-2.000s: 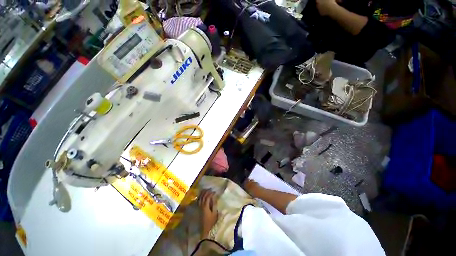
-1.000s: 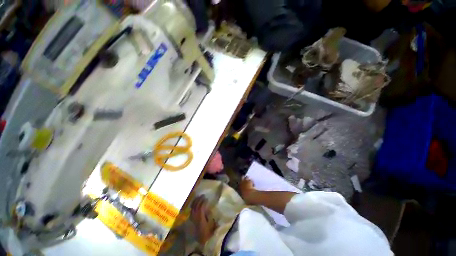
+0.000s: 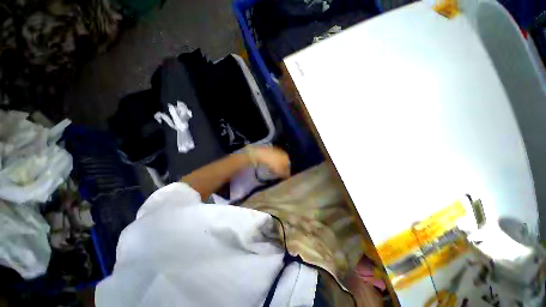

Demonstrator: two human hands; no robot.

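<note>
My left hand (image 3: 270, 163), blurred, is curled above the edge of my lap, at the left side of the machine table; whether it holds anything cannot be told. A thick dark bundle (image 3: 190, 135) with a white knotted tie (image 3: 179, 123) lies beyond my forearm, against a pale-rimmed bin (image 3: 258, 90) of black pieces. A beige patterned apron (image 3: 305, 207) covers my lap. My right hand cannot be made out; a small skin-toned patch shows at the bottom edge beside something pink (image 3: 369, 273).
The white machine table (image 3: 407, 120) fills the right, with yellow tape (image 3: 419, 234) near the blurred machine parts. A blue crate (image 3: 244, 27) with dark pieces stands at the top. Another blue crate (image 3: 100, 255) stands left, by off-white pieces (image 3: 30, 159). A grey-brown heap (image 3: 54, 27) lies top left.
The view has swung left from the machine head and scrap bin to the dark bundles and crates. My left hand has moved off my lap's middle to its left edge.
</note>
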